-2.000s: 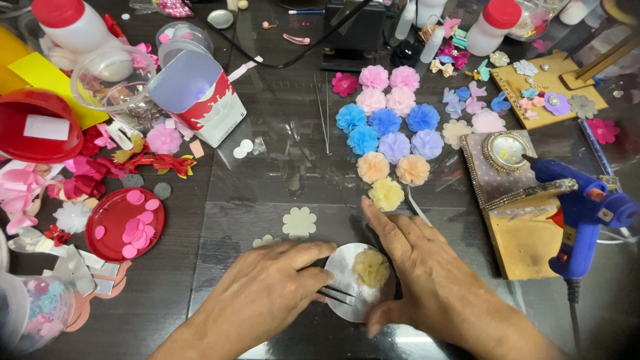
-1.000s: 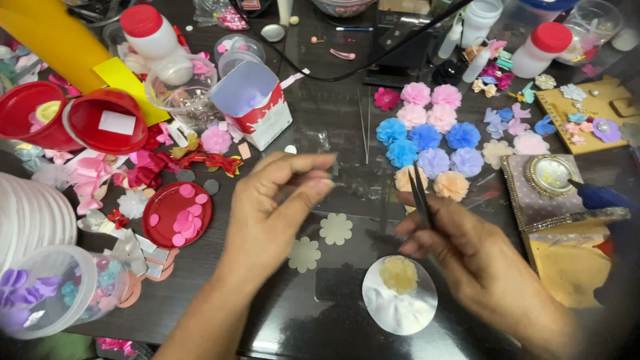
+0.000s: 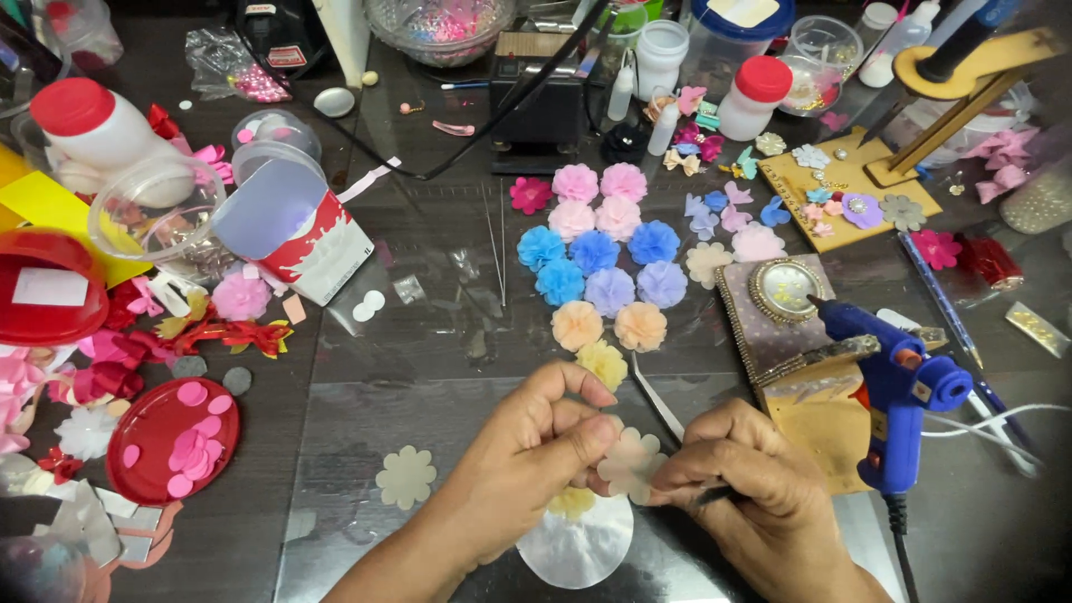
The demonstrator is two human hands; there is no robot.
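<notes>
My left hand (image 3: 553,452) pinches one edge of a thin translucent scalloped flower cutout (image 3: 632,465); my right hand (image 3: 741,486) grips its other edge. A dark slim tool (image 3: 713,496), partly hidden, also sits in my right hand. Below them lies a clear round disc (image 3: 578,553) with a pale yellow fabric flower (image 3: 572,502) on it, partly covered by my left hand. Another scalloped cutout (image 3: 406,476) rests on the table left of my hands. Curved metal tweezers (image 3: 657,400) lie just beyond, near a yellow fabric flower (image 3: 603,364).
Several fabric flowers (image 3: 595,251) stand in rows ahead. A blue hot glue gun (image 3: 896,394) rests on a wooden holder (image 3: 812,435) at right, its cord running down. At left are a red lid with pink discs (image 3: 117,456), a cut carton (image 3: 327,251) and plastic tubs (image 3: 155,205).
Both hands have come together over the disc, now holding a scalloped cutout between them. One second ago they were apart, with two cutouts on the table; one remains there.
</notes>
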